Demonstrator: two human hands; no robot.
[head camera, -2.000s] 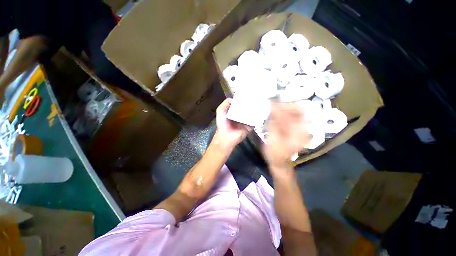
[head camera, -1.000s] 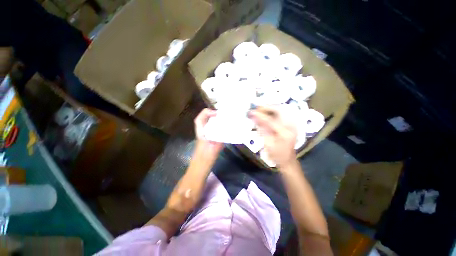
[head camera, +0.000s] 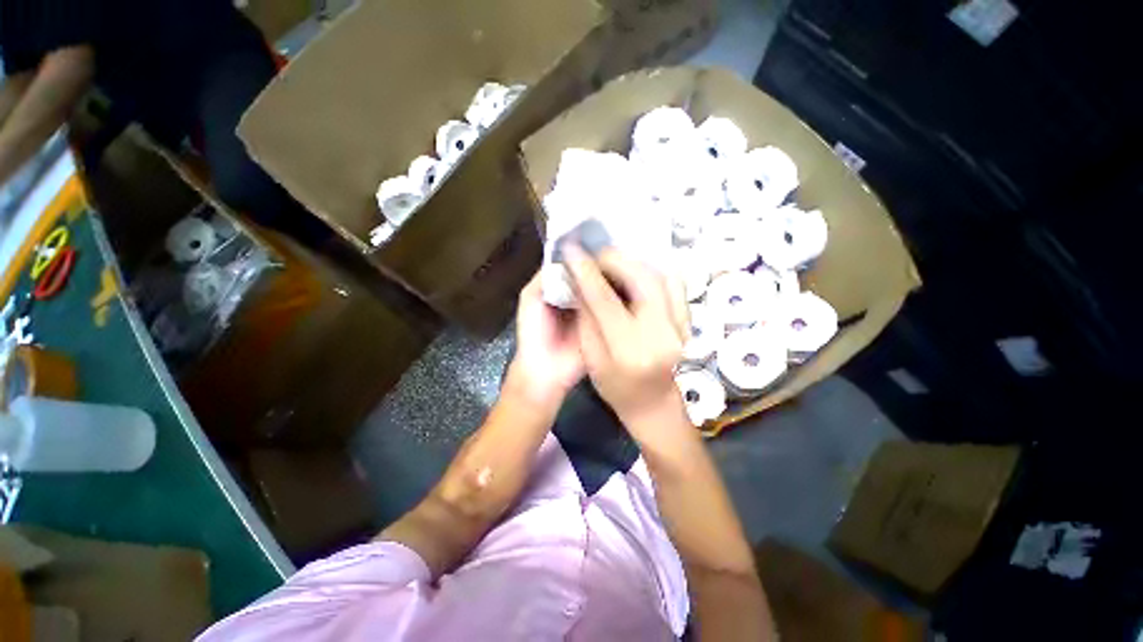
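Note:
My left hand (head camera: 548, 345) holds a white plastic housing (head camera: 587, 188) by its lower end, over the left side of the near carton. The housing is overexposed and merges with those behind it. My right hand (head camera: 627, 320) holds a small grey cloth (head camera: 584, 237) with its fingers against the lower part of the housing. The near carton (head camera: 865, 251) is open and piled with white housings (head camera: 752, 360), round ends with dark centre holes facing up.
A second open carton (head camera: 339, 113) with a row of housings stands upper left. A third carton (head camera: 295, 364) holds housings and plastic bags. The green bench (head camera: 163, 502) has a translucent bottle (head camera: 88, 435) and scissors (head camera: 53, 266). Dark crates (head camera: 990, 276) stand right. A person's arm (head camera: 44, 107) shows upper left.
The housing in my left hand has gone from lying nearly level to standing more upright. My right hand has moved left against it, and the grey cloth now shows clearly.

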